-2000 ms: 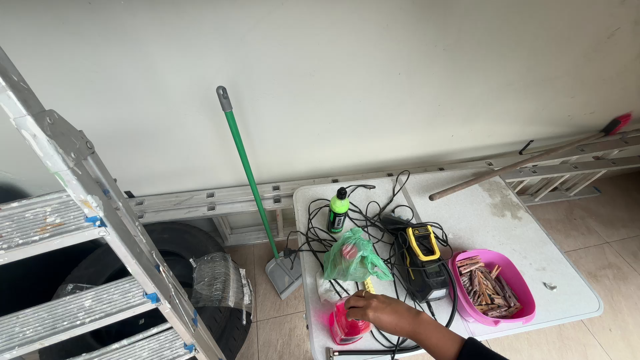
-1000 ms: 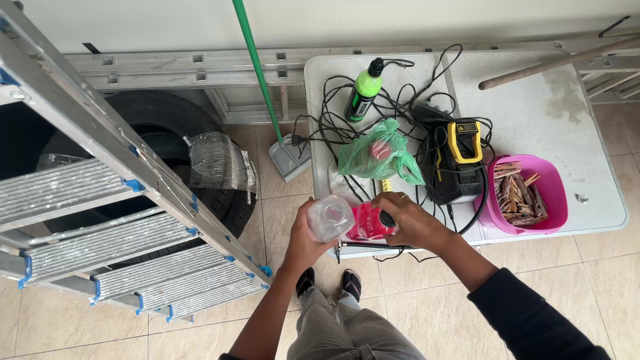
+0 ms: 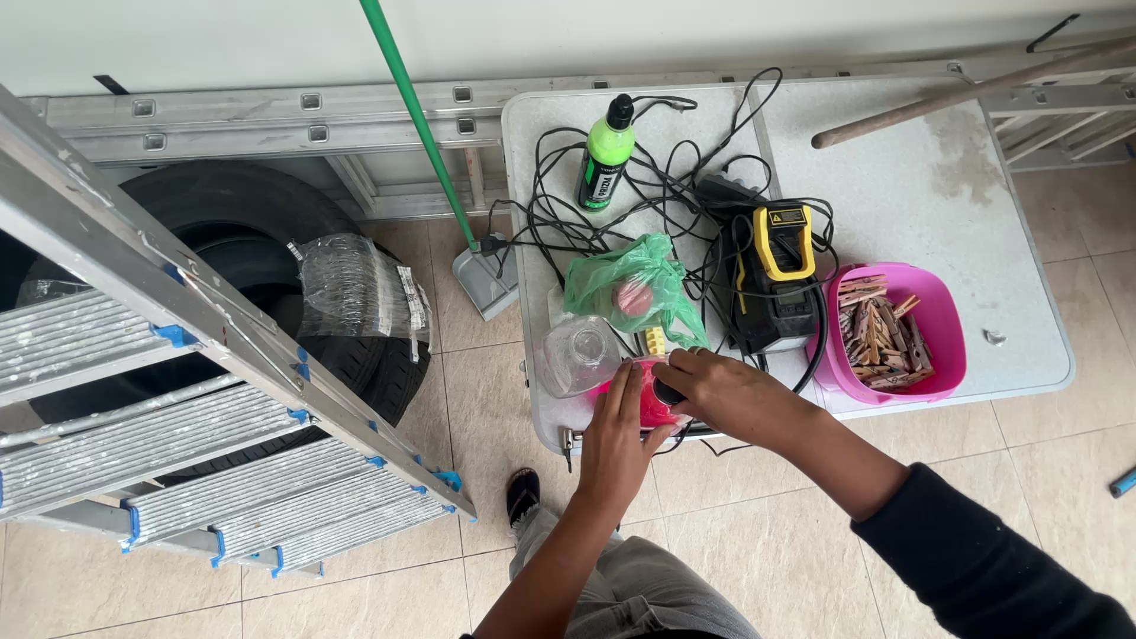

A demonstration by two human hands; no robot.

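Observation:
At the near edge of the folding table (image 3: 887,195), my left hand (image 3: 621,435) holds the side of a container with red contents (image 3: 655,404). My right hand (image 3: 723,390) grips a dark round cap or knob (image 3: 667,390) at that container. A clear plastic container (image 3: 581,355) stands just left of my fingers. Behind my hands lie a green plastic bag (image 3: 612,275) around something with a pink round top and a yellow piece (image 3: 655,341). A green spray-type bottle with a black cap (image 3: 609,155) stands farther back.
Black cables (image 3: 568,209) tangle around a black-and-yellow machine (image 3: 772,284). Right of it sits a pink tub (image 3: 954,355) of wooden clothespins. An aluminium stepladder (image 3: 240,355), tires (image 3: 240,186) and a grey dustpan (image 3: 488,280) with green handle are at left. A wooden pole (image 3: 923,111) crosses the back right.
My left hand has let go of the clear container, which now stands on the table, and has moved to the red one. My right hand remains at the red container.

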